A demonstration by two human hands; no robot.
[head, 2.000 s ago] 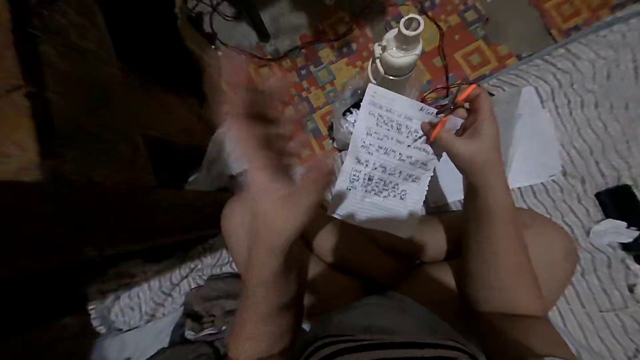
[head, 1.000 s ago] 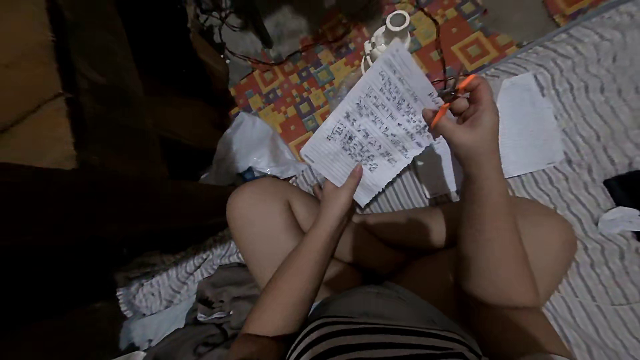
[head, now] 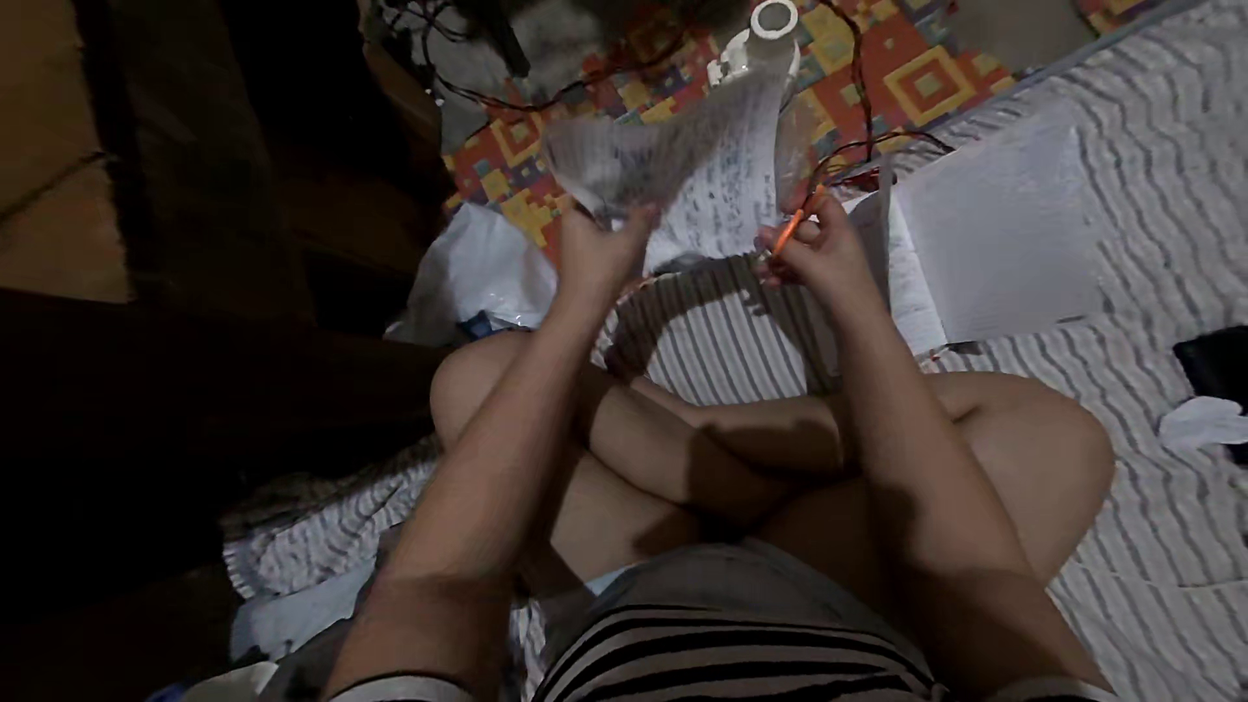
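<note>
A handwritten sheet of paper (head: pixel 721 185), bent and partly blurred, stands out in front of my crossed legs. My left hand (head: pixel 604 244) grips it at its near left part, thumb on top. In my right hand (head: pixel 814 244) are scissors with orange handles (head: pixel 792 229), held beside the sheet's right edge; the blades are hard to make out. Whether the right fingers also touch the sheet cannot be told. An open notebook (head: pixel 1004 234) with pale pages lies on the striped cloth to the right of that hand.
Beyond the sheet stands a white device with a round top (head: pixel 773 21), near dark cables (head: pixel 863 88) on a patterned mat (head: pixel 829 58). A white plastic bag (head: pixel 483 263) lies by my left knee. At the far right, crumpled white paper (head: pixel 1204 422) touches a black object (head: pixel 1214 361) on the striped cloth (head: pixel 1150 507).
Two seconds ago my left hand was raised, blurred and off the sheet; one second ago it held the sheet's near edge. Now the sheet is bent and farther from my legs.
</note>
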